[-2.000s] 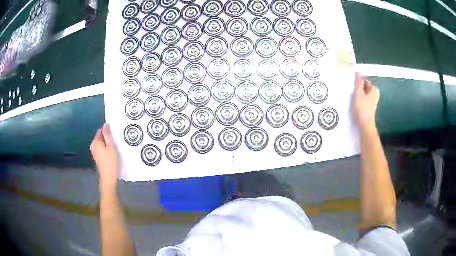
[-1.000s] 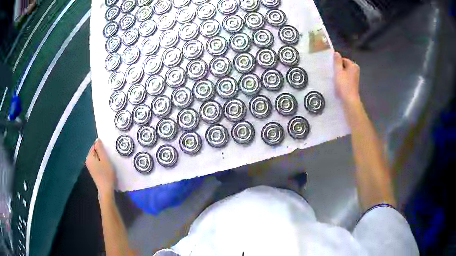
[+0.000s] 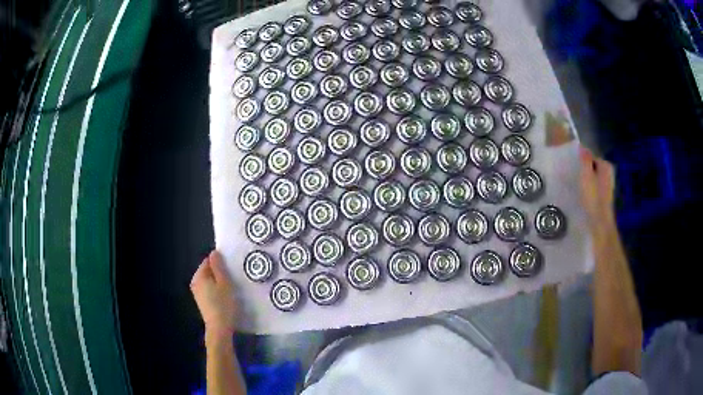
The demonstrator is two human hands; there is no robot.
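Observation:
A large white carrier board [image 3: 362, 312] is held up in front of my chest, its near edge slightly tilted. Close rows of silver round metal parts [image 3: 355, 203] with concentric rings lie on it. A tan mark [image 3: 558, 128] shows near its right edge. My left hand [image 3: 211, 287] grips the left edge near the lower corner. My right hand [image 3: 598, 179] grips the right edge, below the tan mark. The fingers of both hands under the board are hidden.
The green conveyor line [image 3: 96, 193] with white strips curves along the far left. A dark area lies between it and the board. A blue object [image 3: 271, 379] is partly visible below the board at the lower left. Dark blue shapes at right are too dim to identify.
The view has turned away from the conveyor, which is now only at the far left. Both hands still hold the board, which now shows more of its far rows and sits lower in view.

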